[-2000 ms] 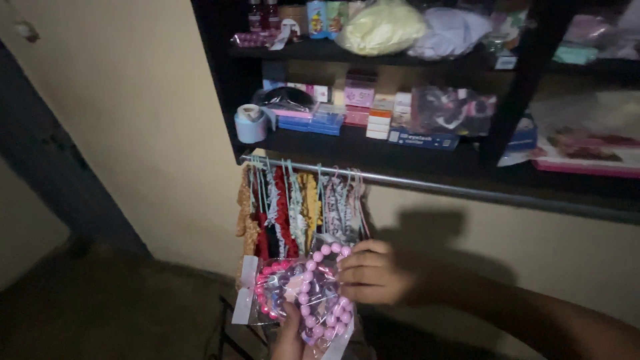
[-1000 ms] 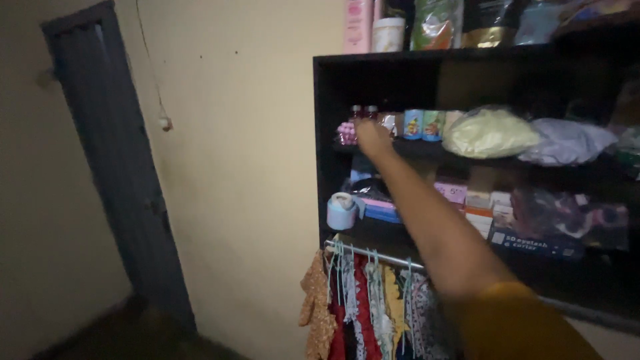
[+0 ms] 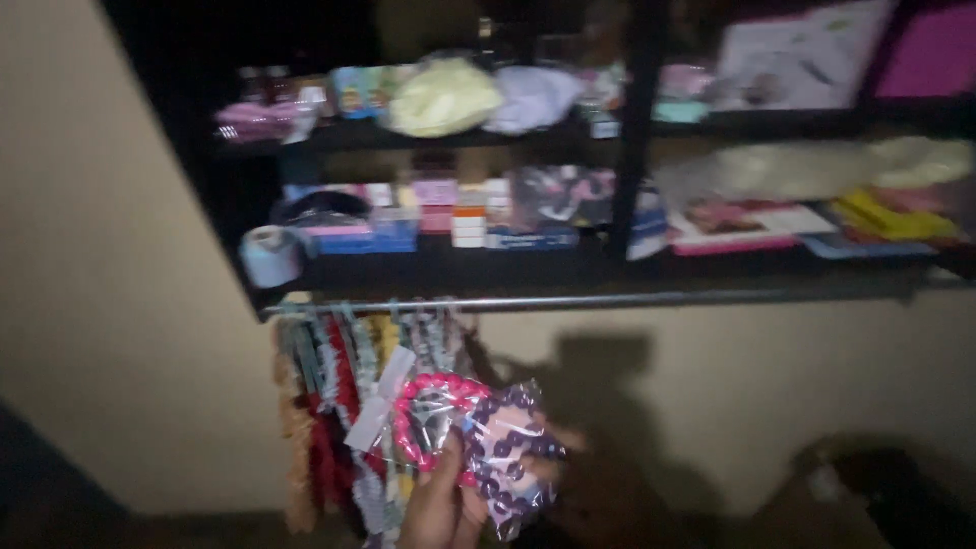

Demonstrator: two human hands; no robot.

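Note:
My left hand [image 3: 446, 496] holds a clear plastic packet with a bright pink bead bracelet [image 3: 404, 419], its thumb over the front. A white card strip [image 3: 381, 400] is at that packet's upper left. Overlapping it on the right is a clear packet of dark purple beads [image 3: 499, 450]. My right hand [image 3: 564, 446] is dim and blurred at the right edge of the purple packet, partly hidden by it; its grip is unclear. Behind my left hand, several garments [image 3: 293, 442] with ruffled edges hang from a metal rail [image 3: 534, 303].
Dark shelves [image 3: 457, 274] above the rail hold a roll [image 3: 271, 255], small boxes [image 3: 469, 221], a yellow bundle in plastic [image 3: 446, 97], a lilac bundle [image 3: 534, 97] and pink packets [image 3: 255, 120]. A pale wall [image 3: 99, 305] stands at left.
My right hand was at the pink packets on the upper shelf one second ago and is now low beside the purple packet. Light pink-lilac beads showed in front two seconds ago; dark purple ones show now.

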